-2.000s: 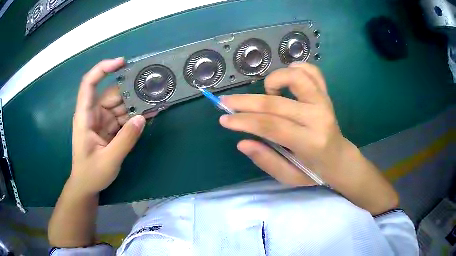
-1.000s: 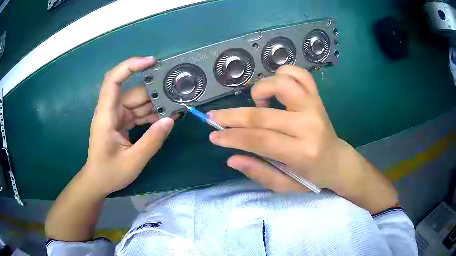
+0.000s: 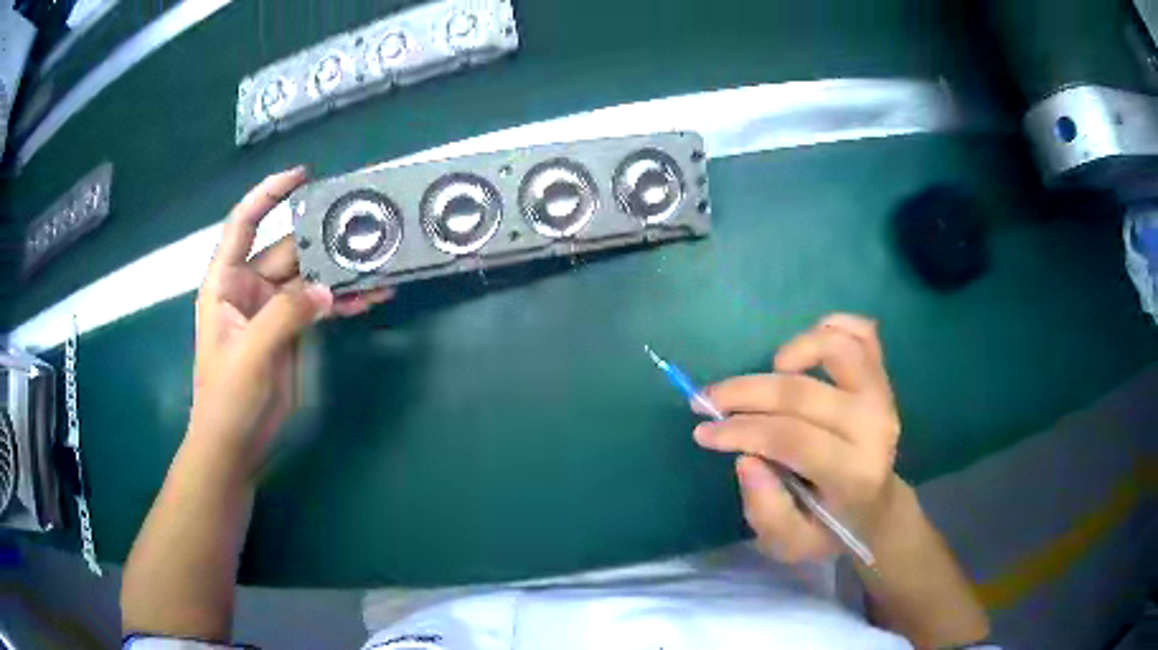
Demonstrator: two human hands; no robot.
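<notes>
A long grey metal plate with four shiny ribbed discs in a row is held above the green surface. My left hand grips its left end, thumb below and fingers behind and on top. Hair-thin wires show faintly at its lower edge. My right hand holds a thin clear pick tool with a blue collar like a pen. Its fine tip points up and left, apart from the plate.
A pale four-circle plate lies on the belt beyond, and another plate lies at far left. A black round pad is at right, near a metal housing. A fan stands at left.
The tool tip has left the plate's edge as my right hand moved right and down. The plate has shifted left and tilts less. The view now shows more of the belt.
</notes>
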